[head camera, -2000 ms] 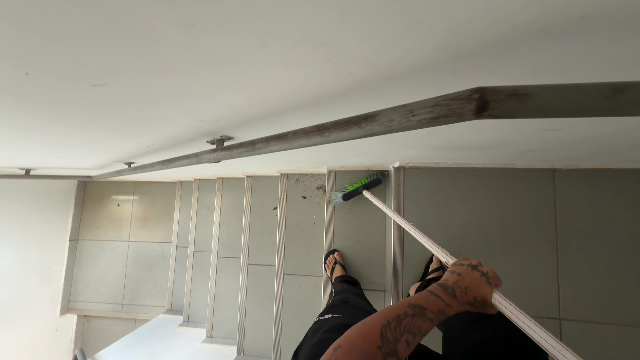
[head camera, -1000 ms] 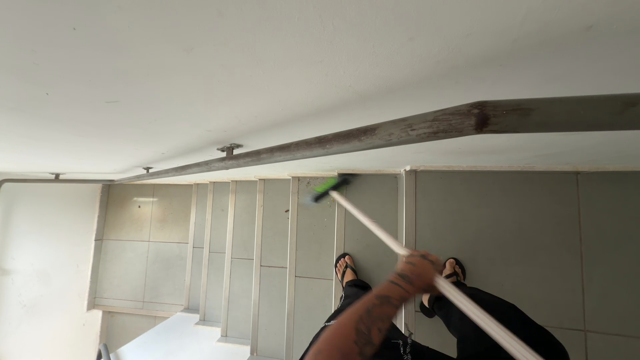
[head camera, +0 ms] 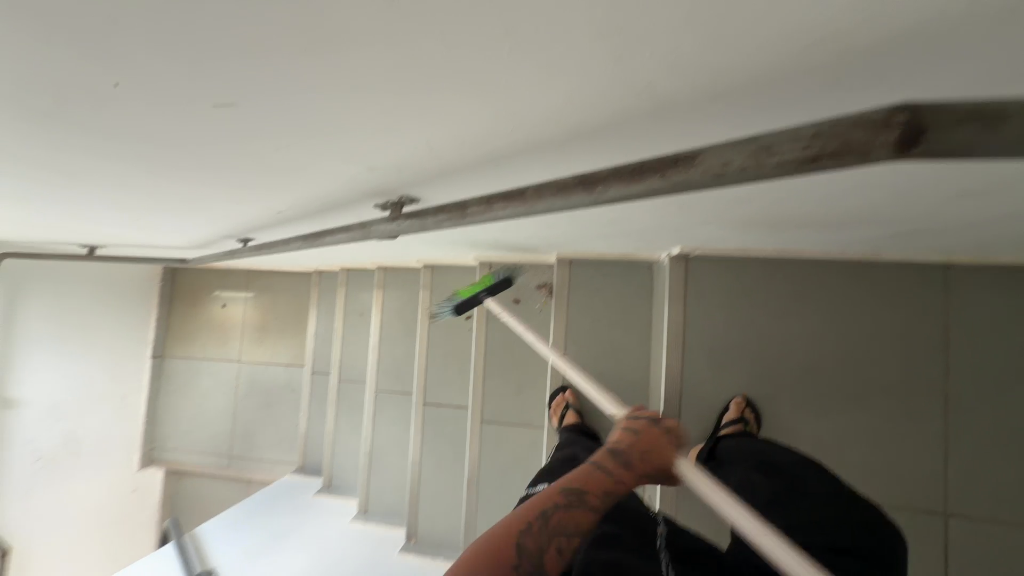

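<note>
My left hand (head camera: 646,444), at the end of a tattooed forearm, is closed around the pale pole of a broom (head camera: 560,364). The pole slants from the lower right edge up to the left. At its far end the black and green broom head (head camera: 484,294) is over the edge between two tiled steps, close to the wall. Small bits of dark debris (head camera: 544,294) lie on the step just right of the bristles. My right hand is out of view.
A worn metal handrail (head camera: 640,176) runs along the white wall (head camera: 360,96). Tiled steps (head camera: 448,360) descend leftward to a lower landing (head camera: 196,408). One sandalled foot (head camera: 566,406) stands on a step, the other (head camera: 738,416) on the upper landing (head camera: 816,352). Another metal rail (head camera: 186,548) shows at lower left.
The broom head has moved left, onto lower steps, since the earliest frame. My left hand still holds the pole.
</note>
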